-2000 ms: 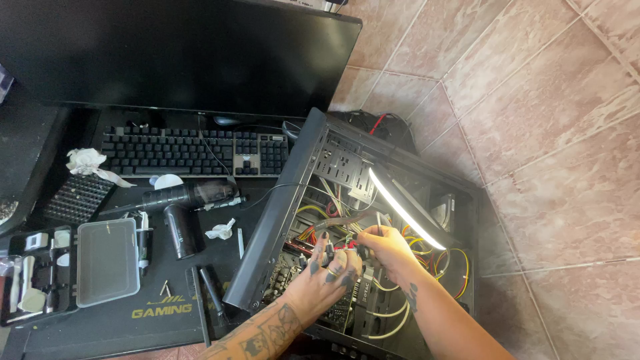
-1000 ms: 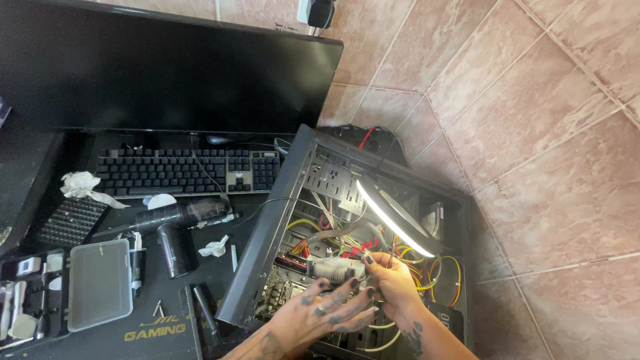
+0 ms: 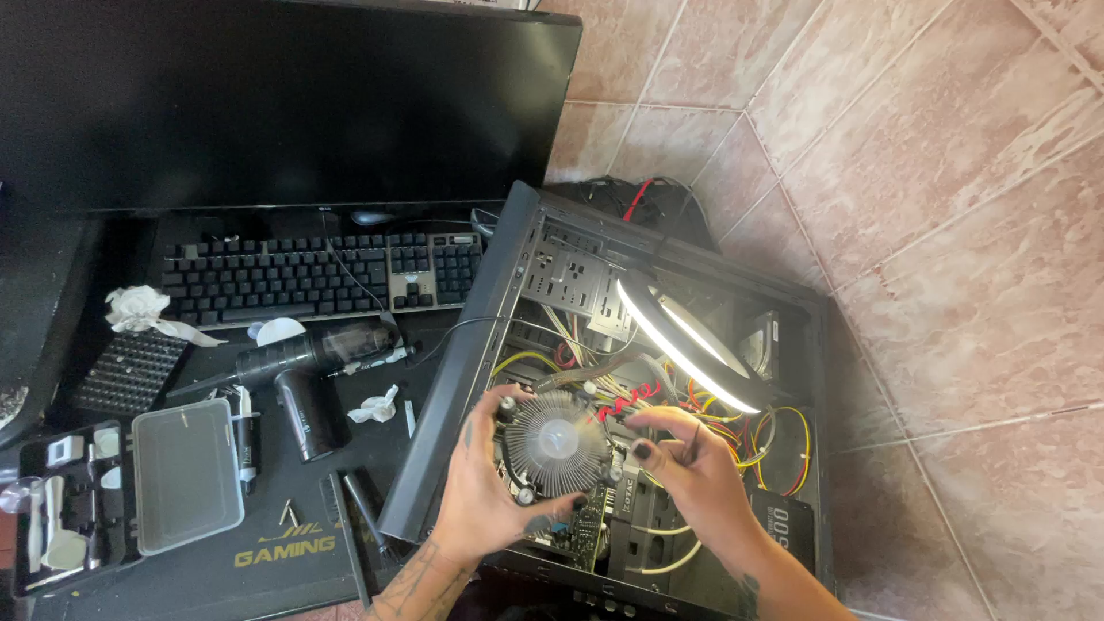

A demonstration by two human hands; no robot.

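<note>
My left hand (image 3: 496, 483) grips a round CPU cooler (image 3: 556, 442) by its edge, with the radial metal fins facing up and white push-pin feet around them. The cooler is over the open computer case (image 3: 448, 379). Just right of it, my right hand (image 3: 690, 461) has its thumb and fingers apart near a coiled red cable (image 3: 625, 401); whether it touches the cable cannot be told. A lit ring lamp (image 3: 690, 349) shines over the case. Beneath the hands, a graphics card (image 3: 630, 496) and part of the motherboard show.
A monitor (image 3: 285, 103) and a keyboard (image 3: 285, 276) stand behind. On the left are a handheld blower (image 3: 302, 405), crumpled tissue (image 3: 138, 306), a clear plastic lid (image 3: 188, 474), a tool case (image 3: 73, 578), screws (image 3: 290, 513) and brushes (image 3: 341, 526). A power supply (image 3: 780, 526) sits inside the case.
The cooler is now plainly in my left hand, fins up; two seconds ago both hands were down among the cables. My hands have moved apart. The view has shifted.
</note>
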